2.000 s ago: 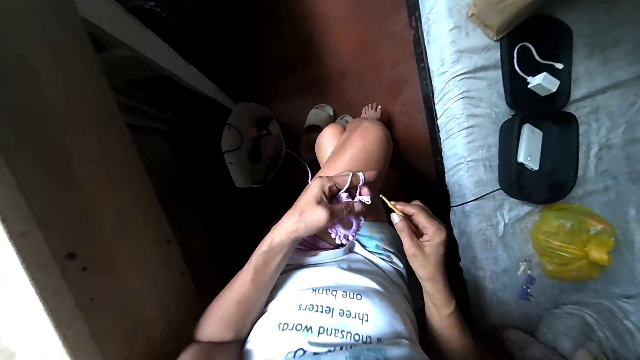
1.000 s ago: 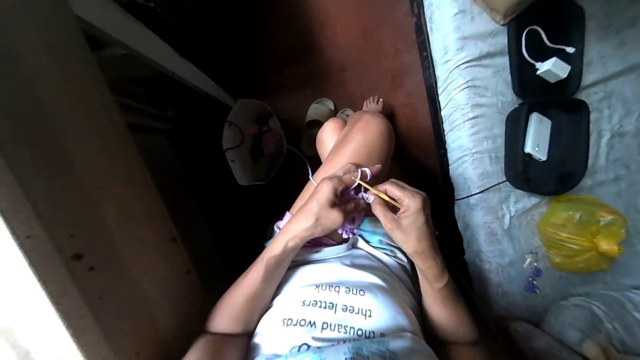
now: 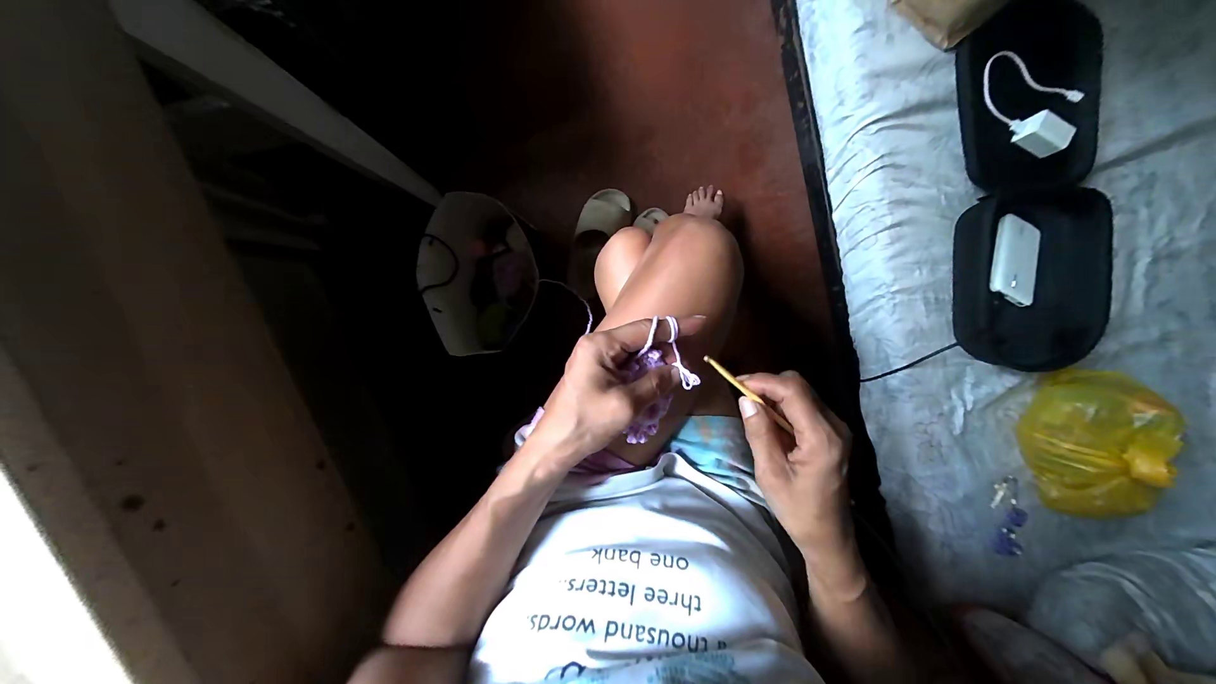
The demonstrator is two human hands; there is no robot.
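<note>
Pinched in my left hand (image 3: 608, 385), above the thigh, is a small piece of purple crochet work (image 3: 648, 423). Light lilac yarn (image 3: 674, 332) wraps over the left index finger, and a small loop stands free by the fingertips. My right hand (image 3: 803, 451) holds a yellow crochet hook (image 3: 746, 388) between thumb and fingers. The hook's tip points toward the loop, a short way to its right, and does not touch it. Part of the crochet work is hidden behind the left fingers.
On the grey-blue sheet at right lie an open black case (image 3: 1034, 337) with white devices, a tied yellow plastic bag (image 3: 1092, 442) and small purple trinkets (image 3: 1009, 532). Slippers (image 3: 604, 214) rest on the red floor. A mirror-like panel (image 3: 475, 275) stands at left.
One second ago the hook was at the yarn with both hands together. Now my right hand has moved right, and the hook is apart from the work.
</note>
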